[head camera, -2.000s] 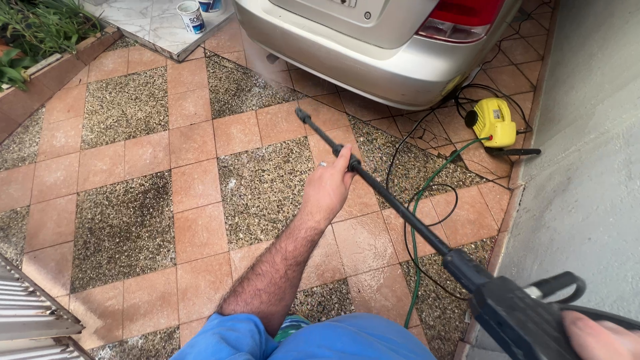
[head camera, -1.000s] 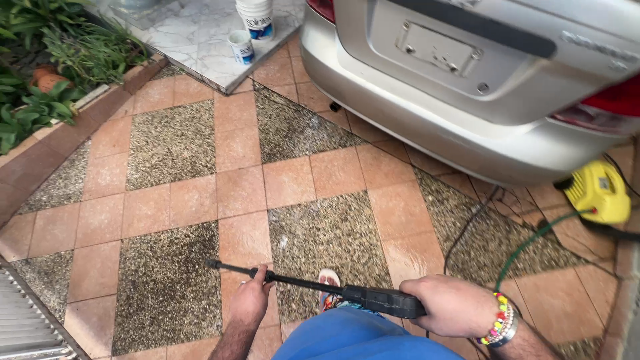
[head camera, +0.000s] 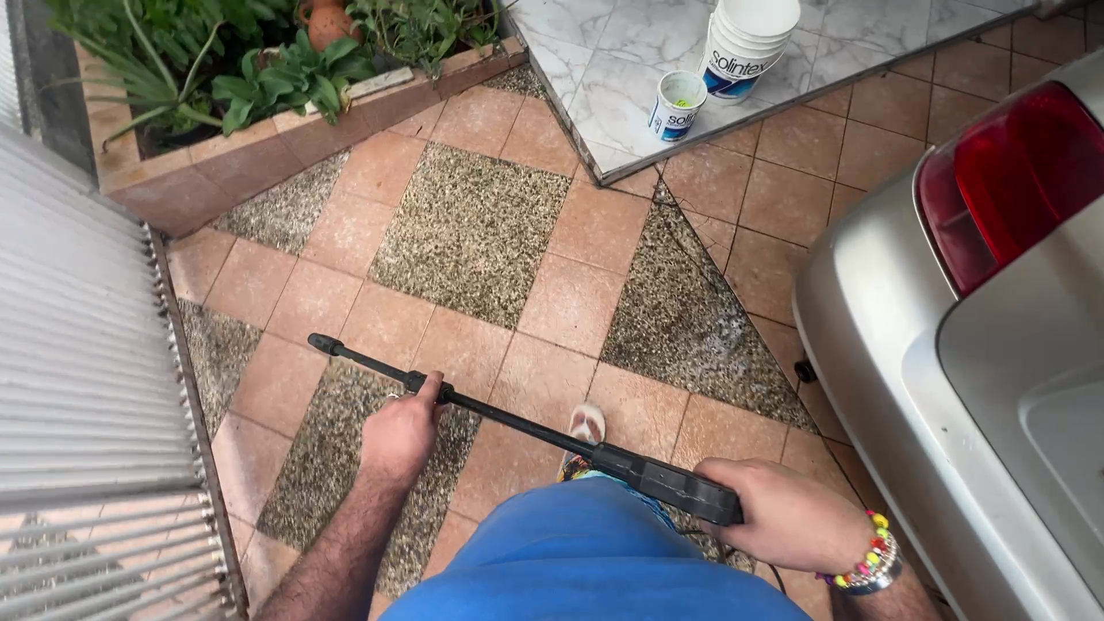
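A black pressure washer lance (head camera: 517, 421) slants across the view above the tiled floor (head camera: 552, 371), its nozzle pointing to the upper left. My left hand (head camera: 399, 431) is closed round the collar on the thin tube, behind the nozzle. At the lower right, my right hand (head camera: 785, 513) grips the rear of the black handle (head camera: 668, 485); its fingers underneath are partly hidden. Part of a dark hose or cord (head camera: 776, 580) shows below that hand. No water jet can be made out at the nozzle.
A silver car (head camera: 871, 345) stands close on the right. White paint buckets, one large (head camera: 749, 47) and one small (head camera: 677, 108), sit on a raised marble-look ledge (head camera: 595, 95). A brick-edged planter (head camera: 285, 142) lies at the upper left, a white ribbed metal gate (head camera: 86, 328) along the left.
The view has swung left, and the yellow pressure washer seen earlier has left it. The lance, which pointed up and left across the floor near the car, now lies beside the gravel panels nearer the gate.
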